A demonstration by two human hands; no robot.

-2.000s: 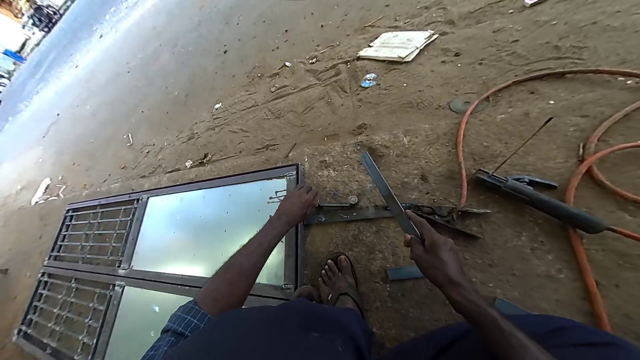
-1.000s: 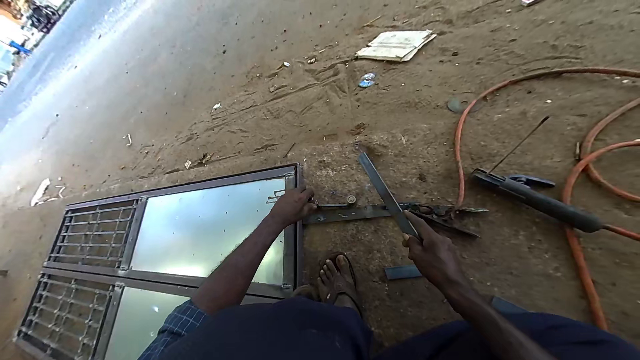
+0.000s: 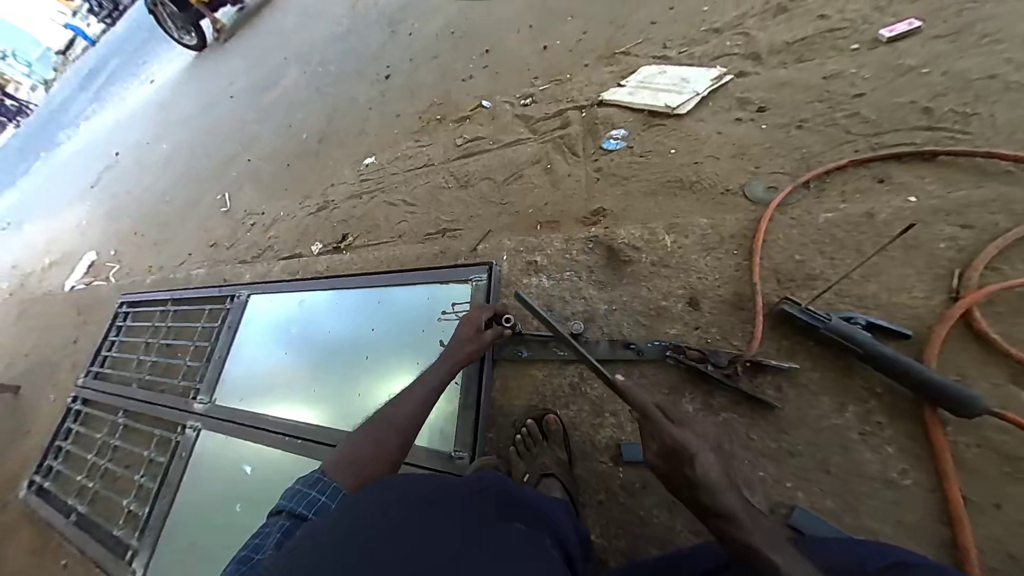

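Note:
My left hand (image 3: 480, 328) is at the right edge of a metal-framed panel (image 3: 490, 376), its fingers closed on a small round metal fitting (image 3: 507, 321). My right hand (image 3: 668, 424) grips a flat metal bar (image 3: 564, 340), which slants up and left across a flat strip (image 3: 616, 350) on the ground. The strip runs from the panel's edge to a metal earth clamp (image 3: 712, 360). A small round metal piece (image 3: 577, 328) lies just above the strip.
A welding electrode holder (image 3: 888, 356) with a thin rod lies at the right among orange cables (image 3: 936, 352). Short metal offcuts (image 3: 632, 453) lie near my sandalled foot (image 3: 544, 452). Folded paper (image 3: 668, 88) lies farther off. A motorcycle wheel (image 3: 178, 24) shows at the upper left.
My left hand has lifted a small round fitting near the panel's edge. The bar in my right hand has turned, showing a narrower side. A motorcycle wheel has come into view on the road.

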